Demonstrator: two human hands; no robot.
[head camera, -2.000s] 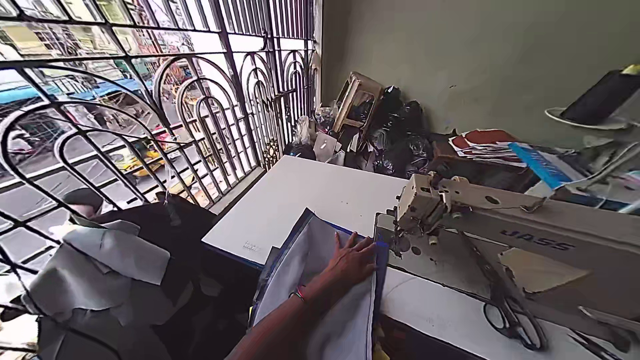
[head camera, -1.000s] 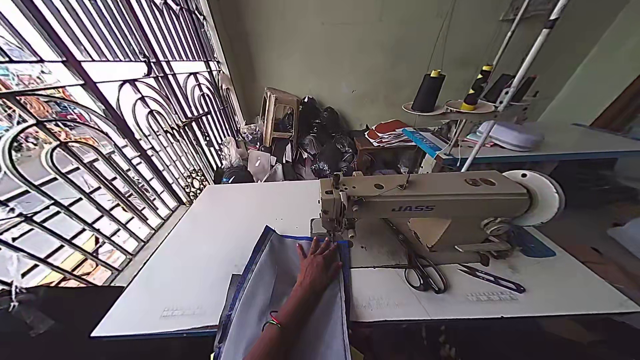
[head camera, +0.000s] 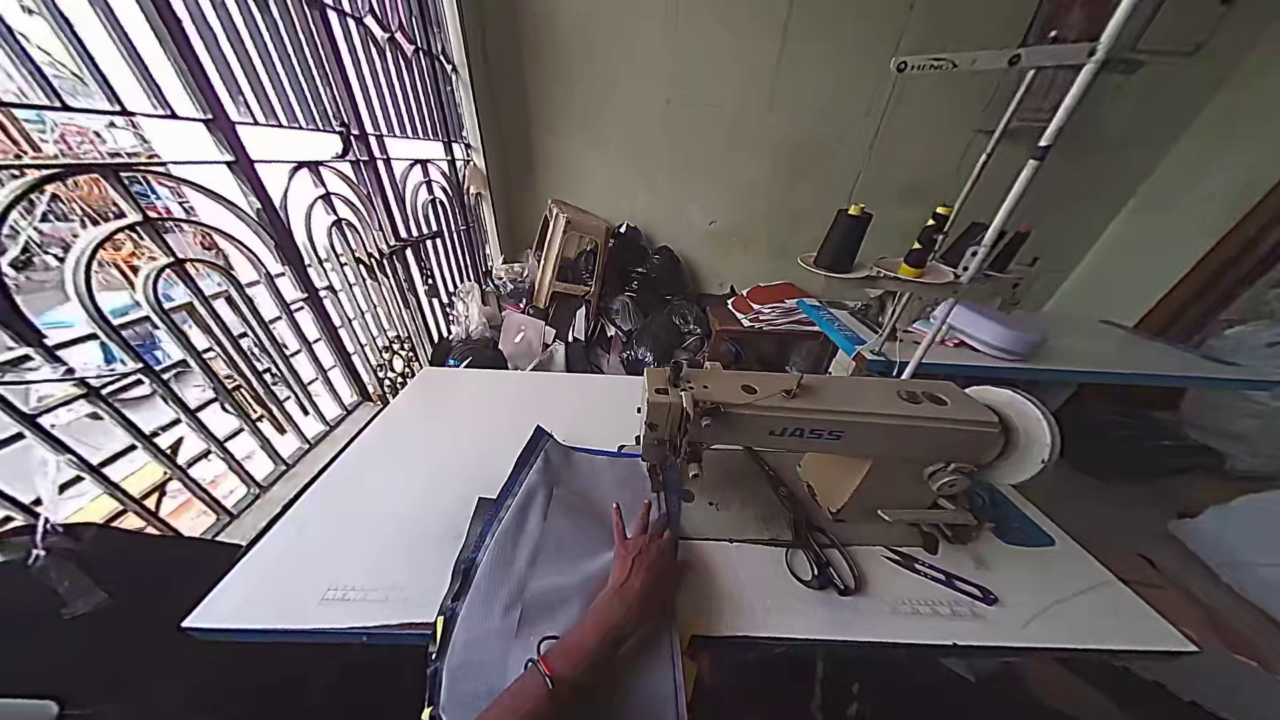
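Note:
My left hand (head camera: 640, 565) lies palm down on a light grey fabric piece with blue edging (head camera: 550, 560), its fingers spread and pointing at the needle area. A bracelet is on the wrist. The piece's upper right edge reaches the presser foot area of a beige sewing machine (head camera: 820, 415); whether the foot is down on it I cannot tell. Darker layers show along the piece's left side, and its lower part hangs past the table's front edge. Black-handled scissors (head camera: 822, 565) lean by the machine bed, with thread snips (head camera: 940, 577) to their right. My right hand is out of view.
The white sewing table (head camera: 400, 500) stands beside a metal window grille (head camera: 240, 270). Behind it are black plastic bags (head camera: 655, 320) and a wooden stool (head camera: 575, 250). Thread cones (head camera: 843, 240) sit on a stand at the back right, near another table (head camera: 1120, 350).
The view has swung right and shows more of the machine and the thread stand. My left hand stays on the grey fabric, near the needle area.

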